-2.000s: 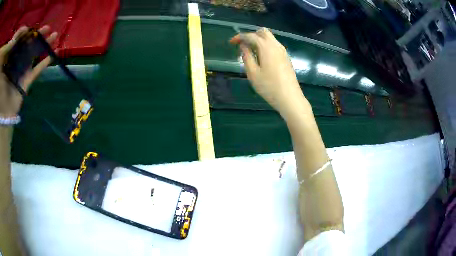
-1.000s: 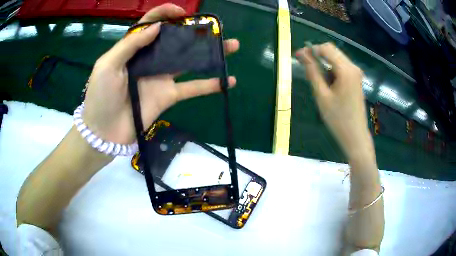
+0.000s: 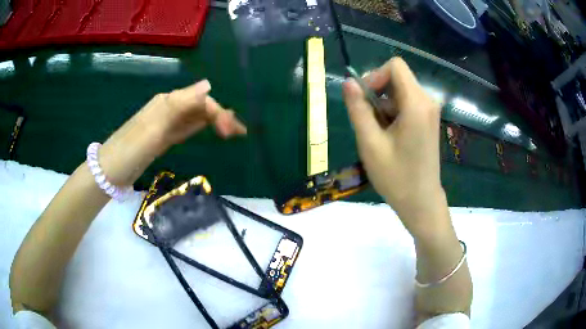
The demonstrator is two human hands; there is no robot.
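My right hand (image 3: 398,122) is closed around slim tweezers (image 3: 365,83) and the right rail of a raised black phone middle frame (image 3: 283,22). The frame is blurred, its dark plate at the top and its orange-marked end strip low, over the cream bar. My left hand (image 3: 183,115) holds nothing, its fingers apart and bent, fingertips close to the raised frame's left rail; contact cannot be told. Below, a second phone middle frame (image 3: 186,218) lies slanted across a third phone middle frame (image 3: 283,262) on the white cover.
A white cover (image 3: 360,270) lies along the near side. Beyond it is the green belt (image 3: 83,109) with a cream-yellow bar (image 3: 317,109) across it. More frame parts (image 3: 501,157) lie on the belt at right. A red tray (image 3: 109,22) stands at the upper left.
The frame that my left hand held now lies across the one on the cover. My left hand has let go. My right hand has moved left and now holds another frame, raised.
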